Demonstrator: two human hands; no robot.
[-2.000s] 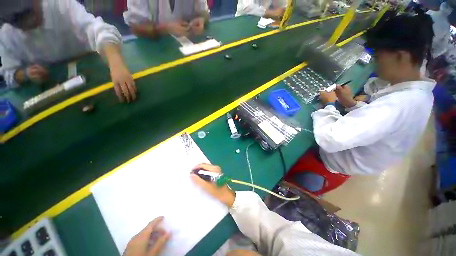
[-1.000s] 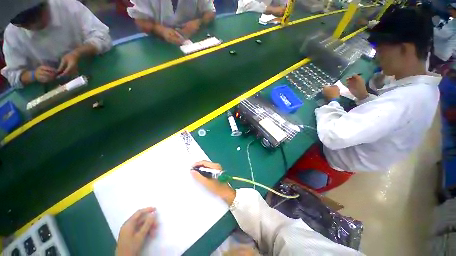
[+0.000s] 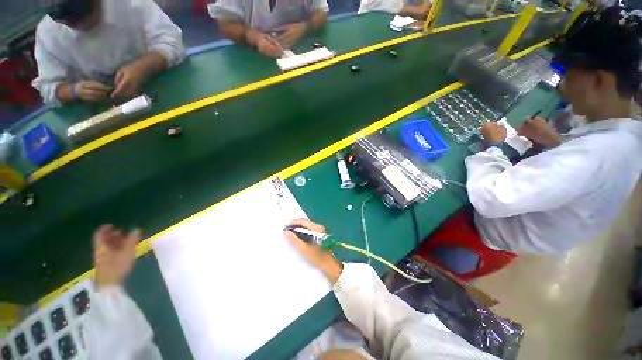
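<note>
My right hand (image 3: pixel 315 247) holds a dispensing syringe (image 3: pixel 307 233) like a pen over the right part of the white work paper (image 3: pixel 225 281). A green adapter (image 3: pixel 329 242) sits at its rear, with a yellowish hose (image 3: pixel 380 260) curving off to the right. The needle tip is too small to make out. My left hand (image 3: pixel 115 254) is raised at the left, over the bench edge by the yellow line. It is blurred, and I cannot tell if it holds anything. Below it, a white blister tray (image 3: pixel 34 325) holds several black housings (image 3: pixel 59 317).
A conveyor (image 3: pixel 204 162) beyond the yellow line carries small parts. A black box (image 3: pixel 391 172), a white tube (image 3: pixel 343 171) and a blue bin (image 3: pixel 424 139) lie at the right. A black plastic bag (image 3: pixel 457 306) is below the bench edge. A person (image 3: pixel 556 183) sits at right; others work opposite.
My left hand has moved from the paper up and left towards the tray. The view has shifted left, showing more of the tray. My right hand still holds the syringe over the paper.
</note>
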